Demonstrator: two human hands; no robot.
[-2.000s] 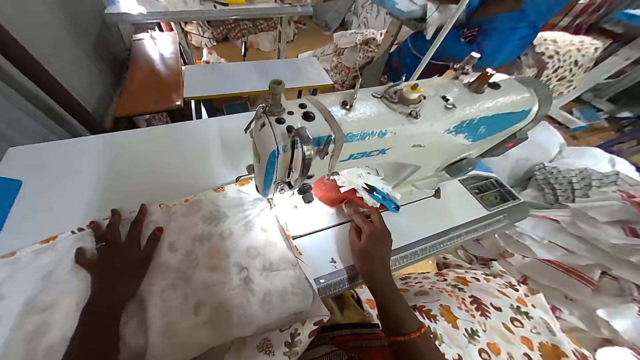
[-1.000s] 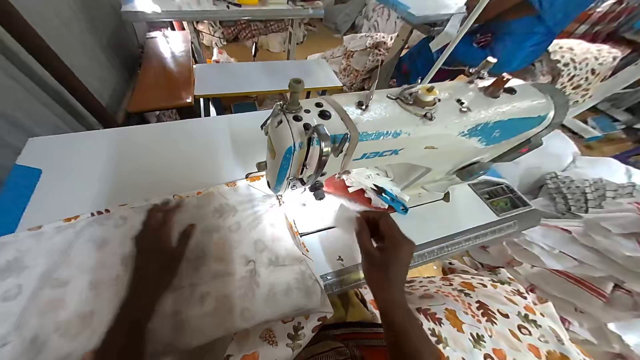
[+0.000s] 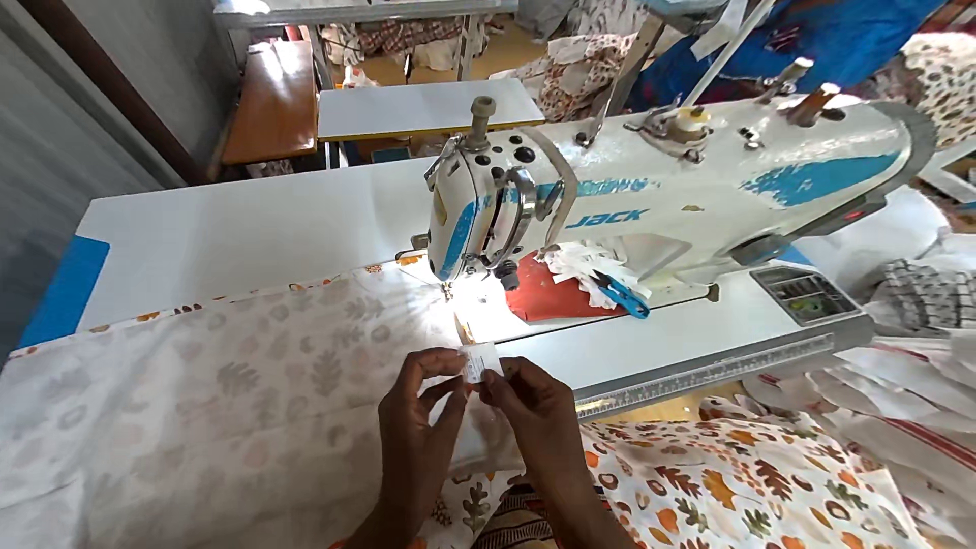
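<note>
A small white fabric label [image 3: 481, 361] with writing on it is held between my left hand [image 3: 425, 412] and my right hand [image 3: 531, 408], thumbs and fingertips pinching its two sides. Both hands are above the near edge of leaf-print cloth [image 3: 252, 389], which lies wrong side up across the table's left part. The cloth's hemmed far edge runs to the needle area of a white Jack sewing machine [image 3: 648, 191], whose lamp lights it. Behind my hands, a red pad [image 3: 541, 293] bears white labels [image 3: 587, 267] and blue thread snips [image 3: 624, 296].
A ruler strip [image 3: 709, 375] runs along the table's front edge, beside a small parts tray [image 3: 804, 293]. More leaf-print cloth [image 3: 732, 488] hangs over my lap. White cloth heaps [image 3: 877, 396] lie at right. A brown bench [image 3: 272, 103] stands behind, and a person in blue [image 3: 762, 61] is partly visible.
My left hand has come off the cloth at left and moved right to meet my right hand. My right hand has left the red pad, and the label is now between both hands.
</note>
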